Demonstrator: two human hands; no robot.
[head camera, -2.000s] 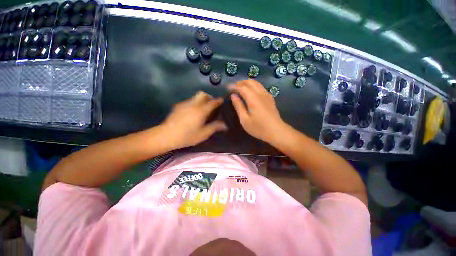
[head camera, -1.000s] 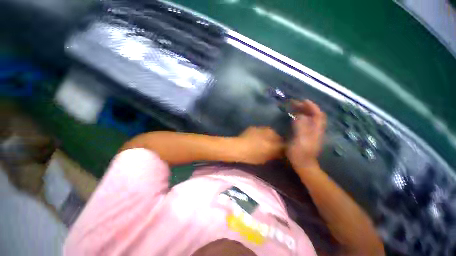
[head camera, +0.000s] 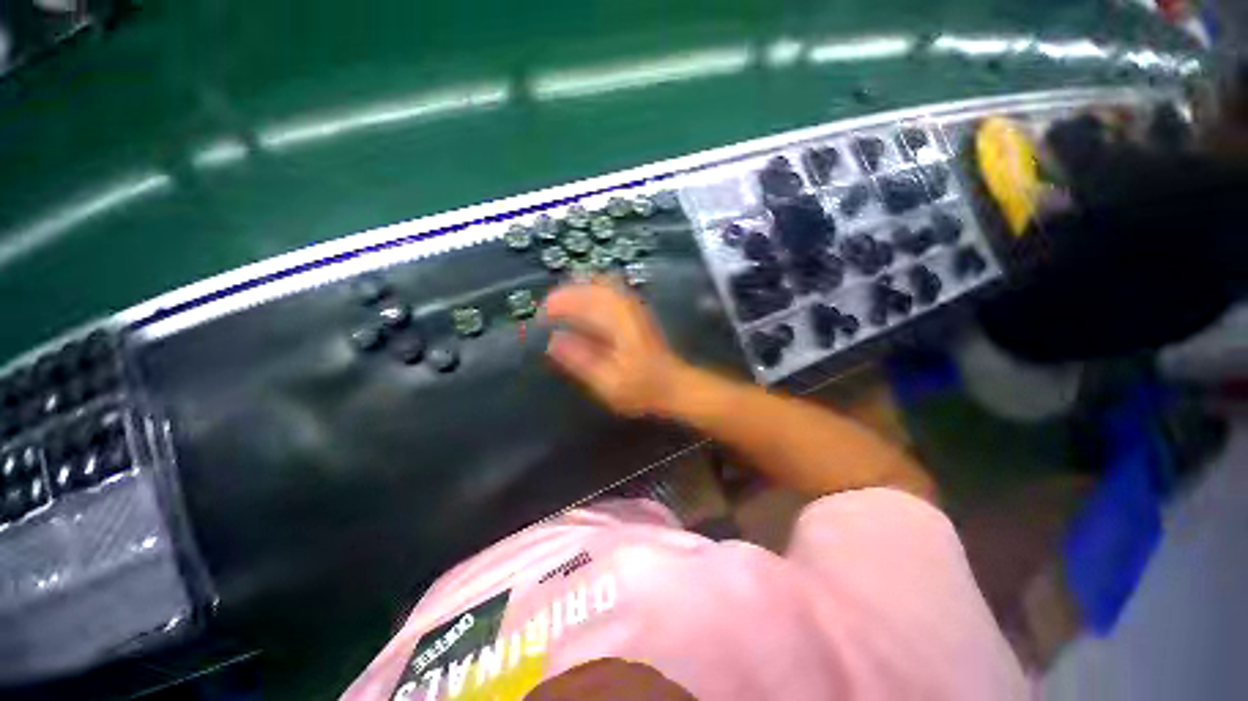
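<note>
My right hand is over the black work mat, just below the cluster of greenish round board-fitted halves. Its fingers are bent and blurred, so I cannot tell whether they hold anything. Two greenish rounds lie apart from the cluster, left of my fingertips. Several dark rounds lie loose further left on the mat. My left hand is not in view.
The right-hand clear tray holds jumbled black parts. The left-hand tray has black rounds in its far half and silvery pockets nearer. The green belt runs beyond the pale edge. A yellow item lies beyond the right tray.
The view has swung to the right, after a blurred swing to the left. My hands were close together; now my left hand is out of view and my right is near the greenish cluster.
</note>
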